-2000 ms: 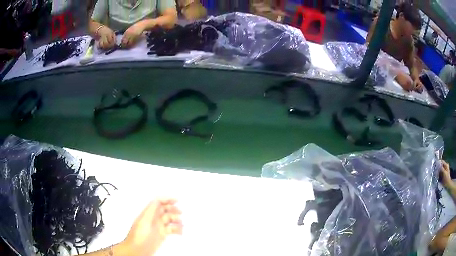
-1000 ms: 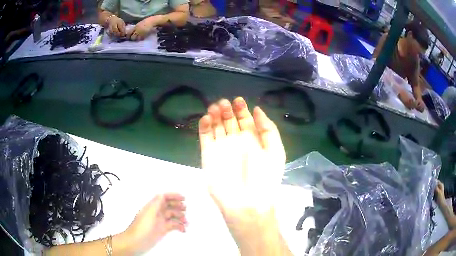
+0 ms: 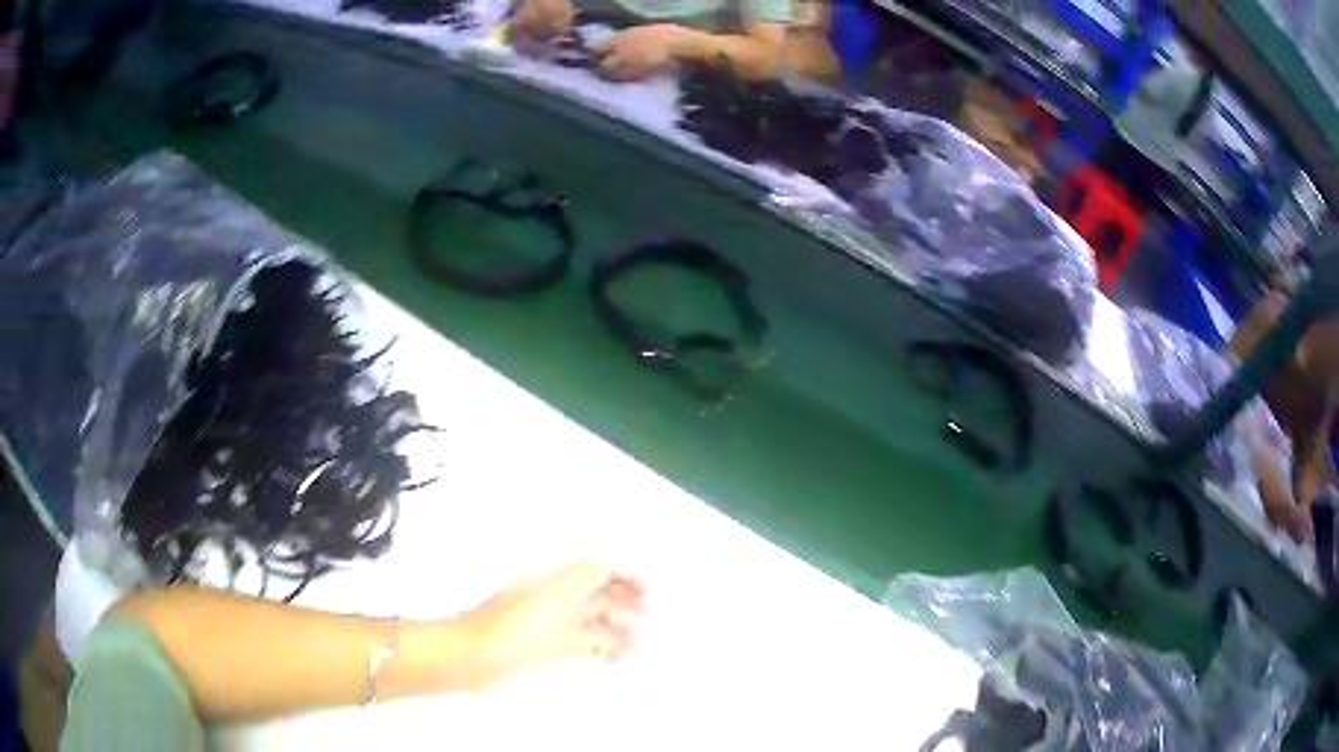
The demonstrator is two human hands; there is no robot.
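Observation:
My left hand [image 3: 565, 624] rests over the white sheet [image 3: 485, 514], fingers loosely curled, with nothing seen in it. A thin bracelet is on its wrist. My right hand is out of the picture. A tangled heap of thin curved black strips [image 3: 279, 441] lies left of my hand, by an open clear plastic bag [image 3: 140, 309]. A crumpled clear bag [image 3: 1131, 676] with black parts [image 3: 1006, 720] lies at the lower right, cut off by the frame edge.
The green belt [image 3: 822, 470] runs diagonally beyond the sheet. Several black headbands, one near the middle [image 3: 676, 301], lie spaced along it. Across it, a person's hands [image 3: 632, 52] are beside black parts and a large plastic bag [image 3: 984, 221]. A red stool [image 3: 1098, 223] stands behind.
The view has tilted and shifted. My right hand, raised open over the belt one second ago, has left the picture. More of my left forearm and sleeve now shows.

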